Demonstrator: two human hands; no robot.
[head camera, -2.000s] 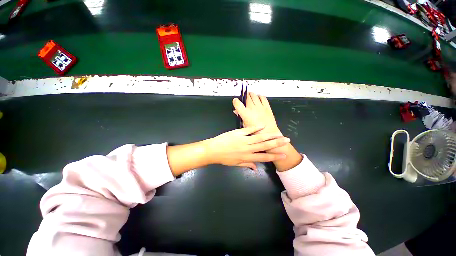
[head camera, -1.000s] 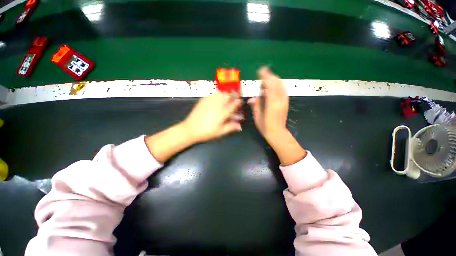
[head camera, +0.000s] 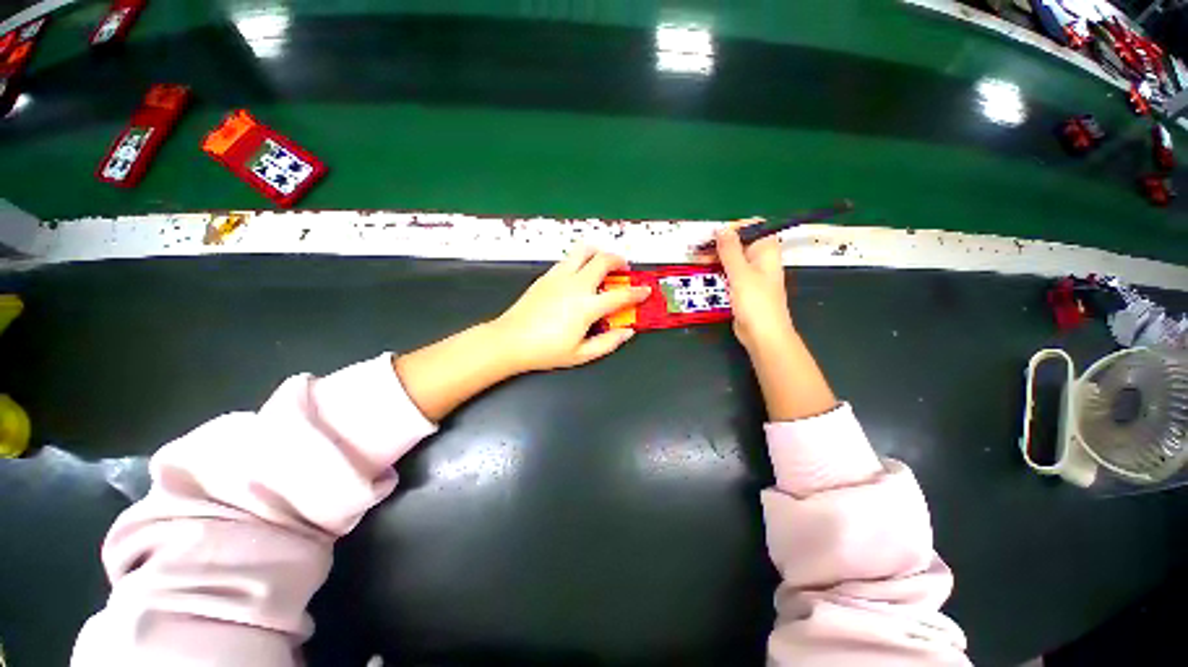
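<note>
A red plastic unit (head camera: 653, 308) lies lengthwise left to right on the dark bench, by the belt edge rail. Its pale panel with dark spots (head camera: 697, 295) faces up at the right end. My left hand (head camera: 560, 317) holds the unit's left end, fingers over the orange-yellow end piece (head camera: 625, 308). My right hand (head camera: 758, 289) is at the unit's right end and holds a thin black hand tool (head camera: 792, 224) that points up and right over the rail. Whether the right fingers touch the unit is hard to tell.
The chipped white belt edge rail (head camera: 430, 237) runs across beyond my hands. The green conveyor belt (head camera: 521, 170) carries several red units at the left (head camera: 267, 159). A white fan (head camera: 1127, 411) stands at the right, with red and silvery scraps (head camera: 1133, 313) behind it. Yellow parts (head camera: 11, 427) show far left.
The red unit has come from the belt side onto the bench and turned sideways under my left hand. The black tool now points right. The units on the belt have shifted right.
</note>
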